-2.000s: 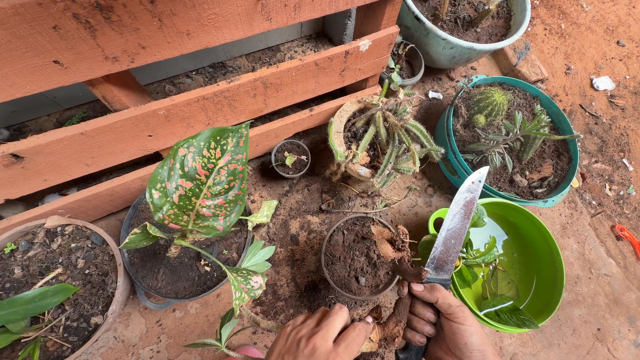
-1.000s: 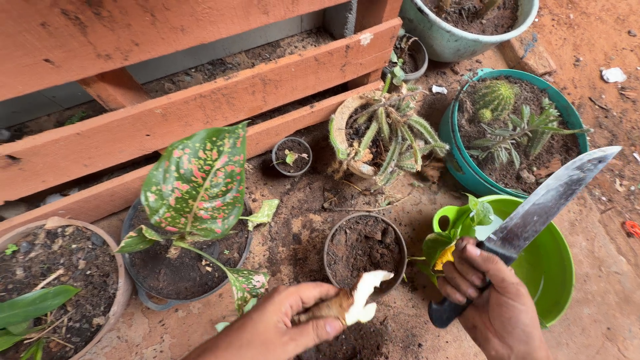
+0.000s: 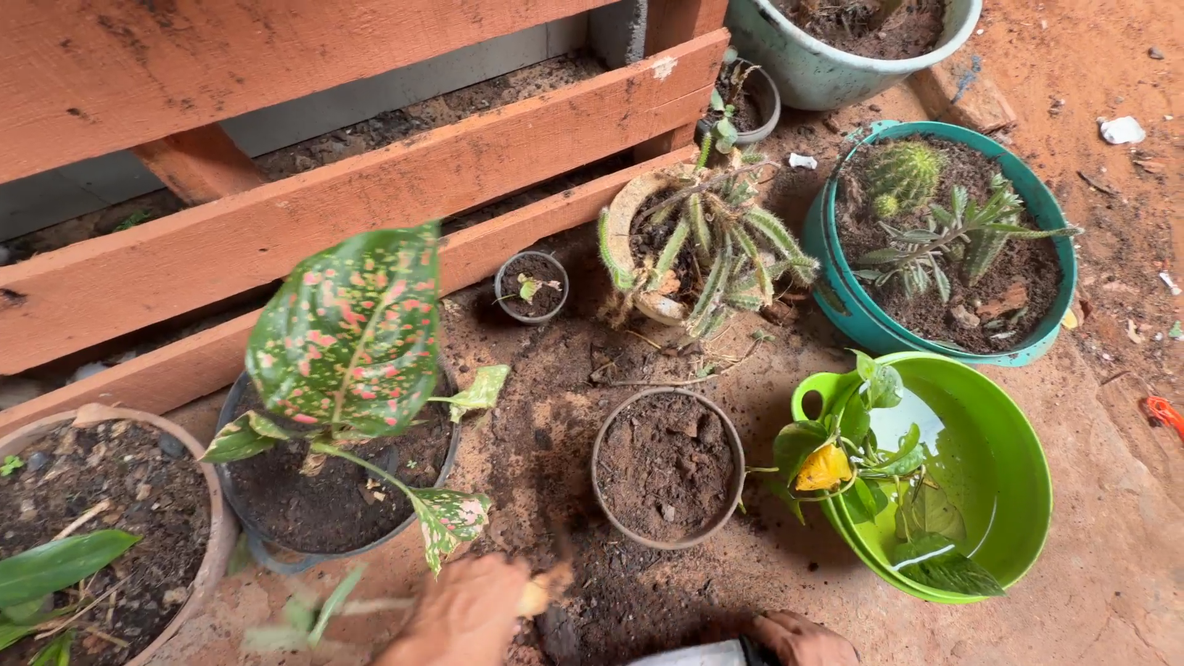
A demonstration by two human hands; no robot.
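My left hand (image 3: 467, 606), slightly blurred, is closed around a light brown root piece (image 3: 541, 592) of a plant whose blurred green leaves (image 3: 319, 610) trail to its left. At the bottom edge my right hand (image 3: 803, 640) holds the knife by its black handle; only part of the pale blade (image 3: 694, 655) shows. Above and between my hands stands a small round pot of brown soil (image 3: 668, 467). Loose soil (image 3: 620, 601) lies below it. To the right, leafy cuttings with a yellow leaf (image 3: 823, 467) hang over the rim of a lime green bucket (image 3: 1013, 472) holding water.
A pot with a pink-spotted plant (image 3: 351, 342) stands left, beside another soil-filled pot (image 3: 199, 592). Behind are a tiny pot (image 3: 532, 287), a trailing cactus (image 3: 712, 240), a teal cactus pot (image 3: 823, 296), a pale basin (image 3: 814, 69) and an orange wooden pallet (image 3: 388, 208).
The knife and my right hand have moved down from beside the green bucket to the bottom edge. My left hand has shifted left with the root piece.
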